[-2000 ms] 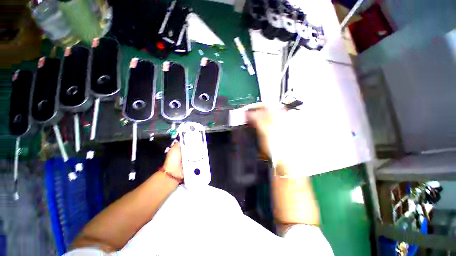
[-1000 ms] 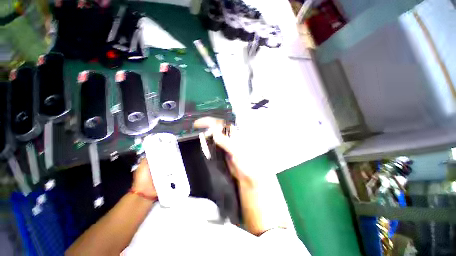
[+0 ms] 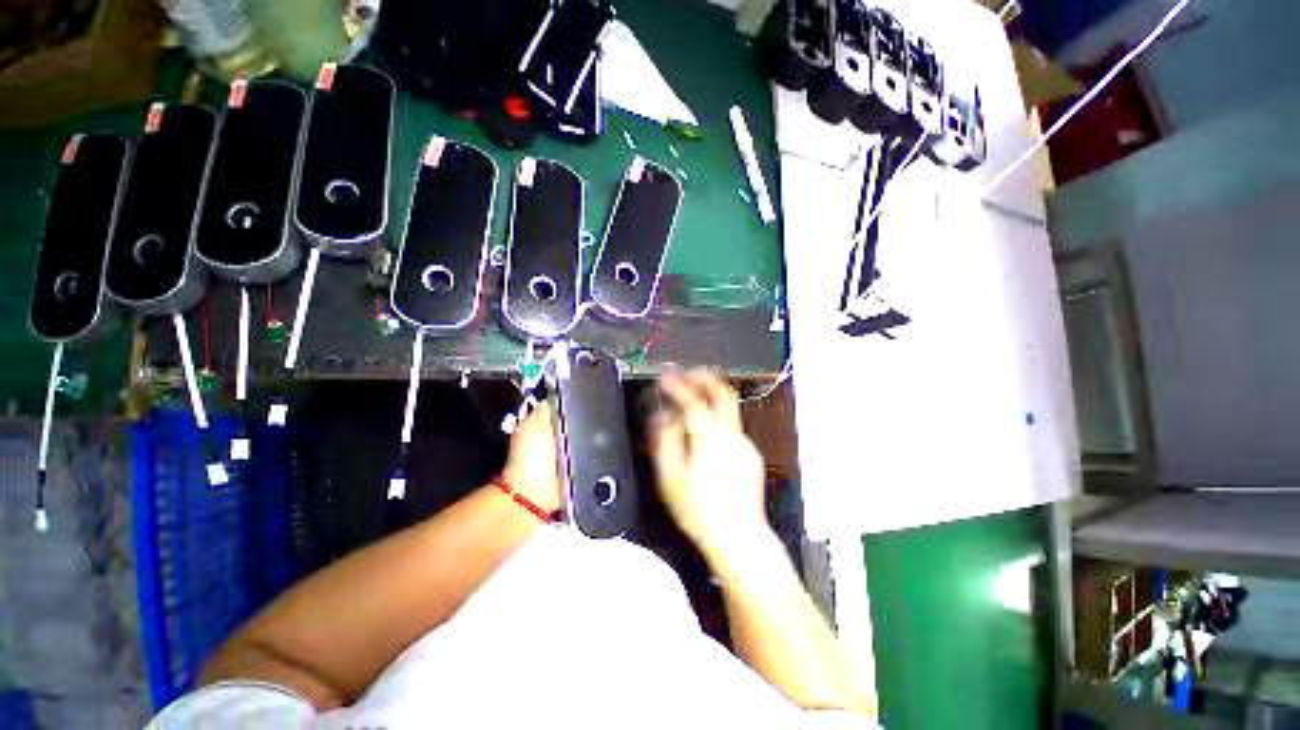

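Note:
My left hand (image 3: 533,459) holds a lock unit (image 3: 597,445) upright over my lap, just below the bench edge. Its dark front face with a ring near the lower end faces me. Wires and a small white plug hang beside its upper left side. My right hand (image 3: 699,442) is just right of the unit, apart from it, with its fingers bent and blurred; whether it holds anything cannot be told. Finished lock units (image 3: 545,245) with black faces and red-white tabs stand in a row on the green bench (image 3: 720,245).
Black panels (image 3: 463,57) lie at the back of the bench, near a white stick (image 3: 751,164). On the white sheet (image 3: 948,371) are stacked lock bodies (image 3: 891,81) and a black bracket (image 3: 863,235). A blue crate (image 3: 214,549) sits below the bench at left.
The held unit showed its pale back and now shows its dark face. My right hand has moved from the white sheet's edge to beside the unit. The view has shifted.

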